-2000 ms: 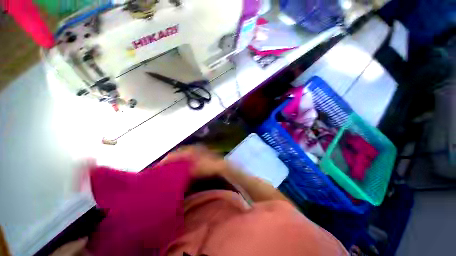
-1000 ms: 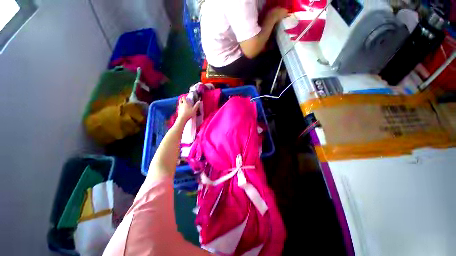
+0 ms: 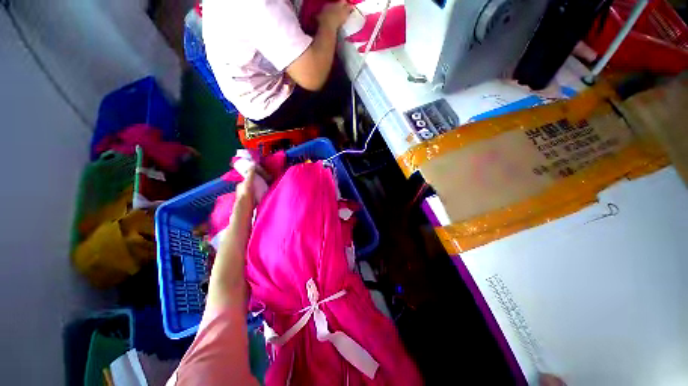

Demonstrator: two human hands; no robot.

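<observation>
A bright pink bundle of cut parts [image 3: 302, 234], tied with a pale strip in a bow, lies over the blue plastic basket [image 3: 175, 301] and runs down to the bottom edge. My left arm reaches along the bundle's left side. My left hand [image 3: 247, 178] is small and blurred, closed on pink and white fabric [image 3: 243, 160] at the basket's far part. Of my right hand, only a fingertip [image 3: 552, 379] shows at the bottom edge, on the white table [image 3: 596, 301]; the rest is out of the picture.
Cardboard with orange-brown tape [image 3: 520, 162] covers part of the table. A seated person [image 3: 253, 56] works at the back. Filled containers stand at left, including a green basket [image 3: 102, 188]. A red basket [image 3: 641, 34] is at back right.
The view has turned, and the basket and bundle now sit further left. The earliest frame showed the sewing machine and a magenta piece near my hands. A right fingertip now shows on the table.
</observation>
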